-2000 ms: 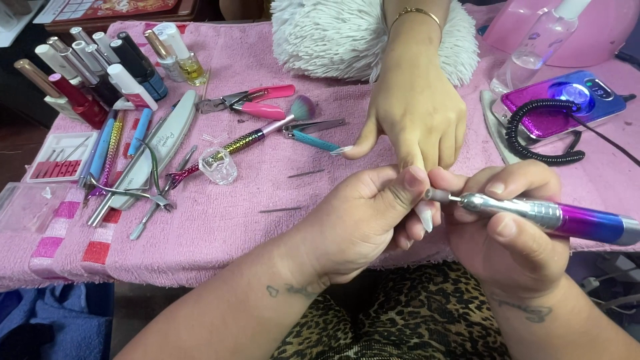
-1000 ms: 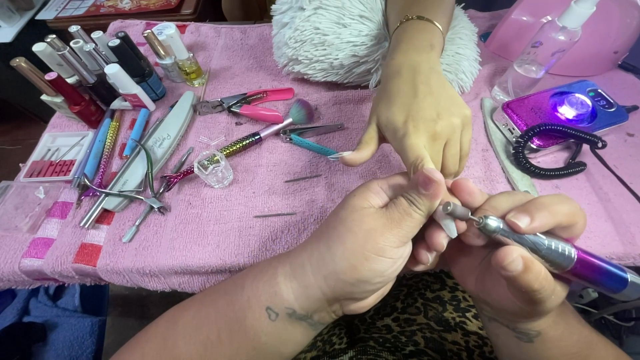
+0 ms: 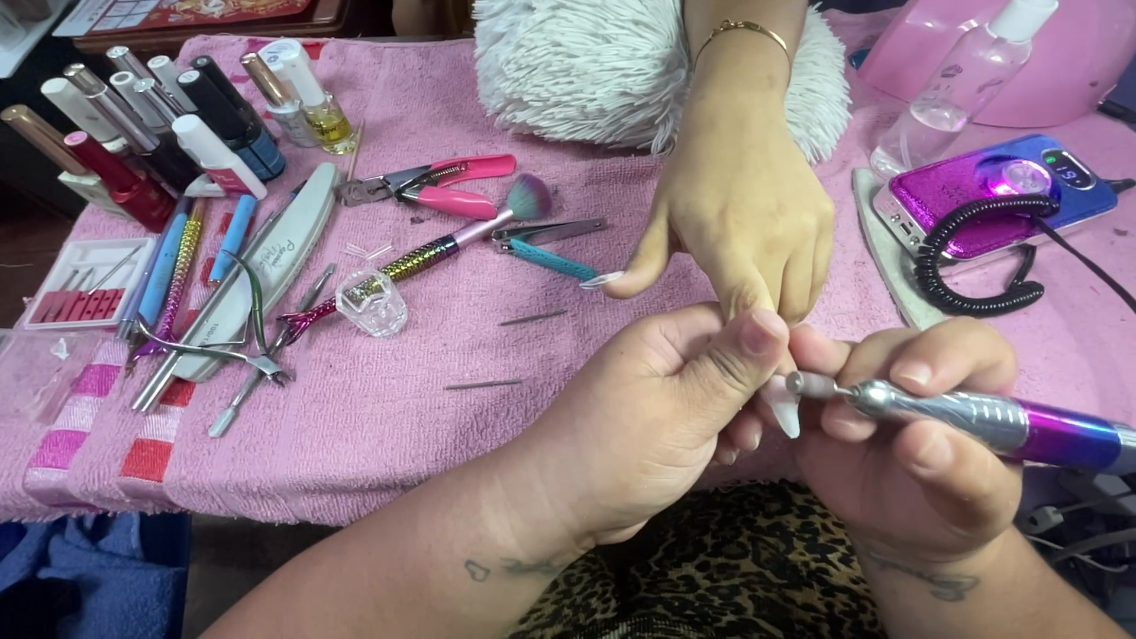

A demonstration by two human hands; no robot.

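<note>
With my left hand (image 3: 657,417) I hold a finger of another person's hand (image 3: 745,204), which lies palm down and wears a gold bracelet (image 3: 744,28). A long, pale artificial nail (image 3: 784,408) points down from that finger. My right hand (image 3: 923,426) grips an electric nail drill (image 3: 985,422) with a silver and purple-blue handpiece. Its cylindrical sanding bit (image 3: 809,384) is at the nail's base, touching or very close. Whether the bit spins cannot be told. The drill's sparkly control unit (image 3: 985,195), lit, lies at the right with a black coiled cord (image 3: 941,257).
Nail polish bottles (image 3: 124,177), nail files (image 3: 275,257), a cuticle nipper (image 3: 257,355), pink-handled clippers (image 3: 453,186), a brush (image 3: 426,257) and a small glass (image 3: 373,302) lie left on the pink towel (image 3: 382,461). A white fluffy cushion (image 3: 577,71) supports the other person's wrist.
The drill handpiece has tilted, its rear end lower than two seconds ago and now partly raised again. Both my hands keep their holds.
</note>
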